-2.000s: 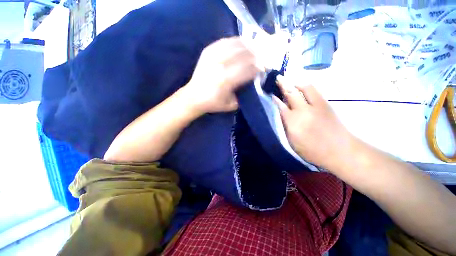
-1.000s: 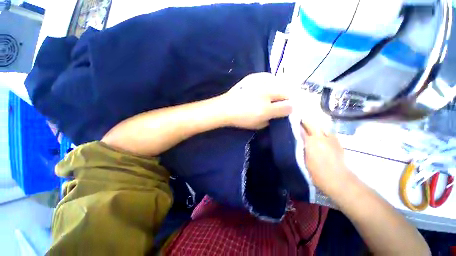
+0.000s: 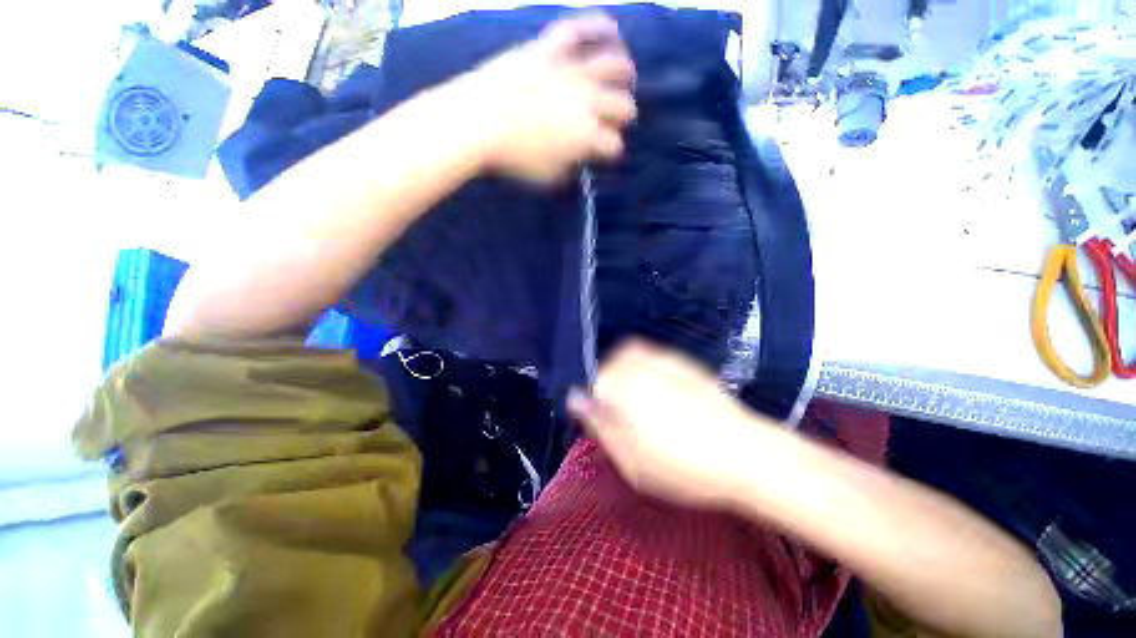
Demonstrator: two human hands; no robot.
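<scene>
The dark navy garment lies over the white machine table and hangs at its front edge. A pale overlocked seam edge runs down between my two hands. My left hand is at the top of this edge, blurred, and pinches the cloth. My right hand grips the lower end of the edge, above the red checked apron. The navy waistband curves down at the garment's right side, with a thin white edge. The exact fingertip contact is partly blurred.
Scissors with yellow-orange and red handle loops lie at right. White label tapes are piled behind them. Metal machine parts stand at the back. A blue crate is at left. The ruler-marked table edge runs at front right.
Both hands have left the waistband. My left hand moved up and left, my right hand down and left, onto the overlocked edge. The garment is spread differently, and the machine head no longer fills the upper right.
</scene>
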